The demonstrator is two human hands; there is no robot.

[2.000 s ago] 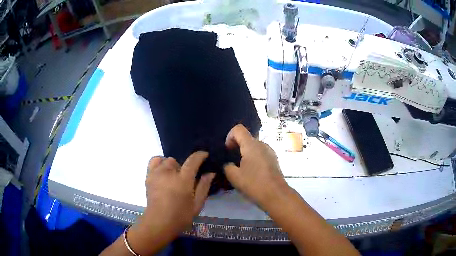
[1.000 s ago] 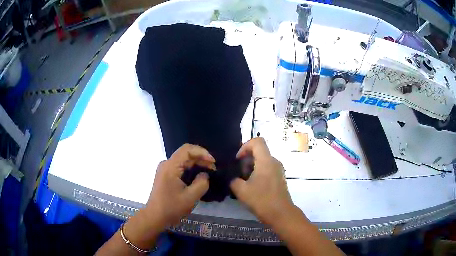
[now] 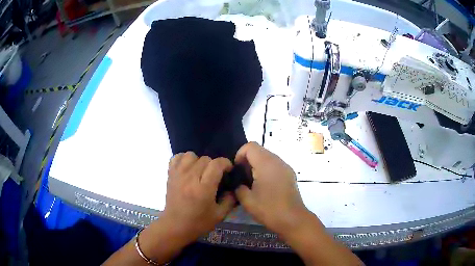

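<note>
A black fabric panel point(image 3: 203, 78) lies flat on the white table, left of the sewing machine, its wide end away from me and its narrow end toward me. My left hand point(image 3: 195, 189) and my right hand point(image 3: 268, 184) are close together at the narrow end. Both pinch the bunched black cuff end point(image 3: 234, 179) between thumbs and fingers. The part of the cuff inside my fingers is hidden. The cuff is near the front of the table, left of the needle area.
The white sewing machine point(image 3: 338, 72) stands at the right. Pink and blue thread snips point(image 3: 360, 151) lie by its head, beside a black smartphone point(image 3: 391, 147). A tape measure point(image 3: 250, 238) runs along the front table edge. Blue tape point(image 3: 86, 101) is at the left. Dark cloth point(image 3: 67, 241) hangs lower left.
My left hand has closed more over the cuff end, and less of the cuff shows between my hands. The panel's right edge has drawn inward near the narrow end.
</note>
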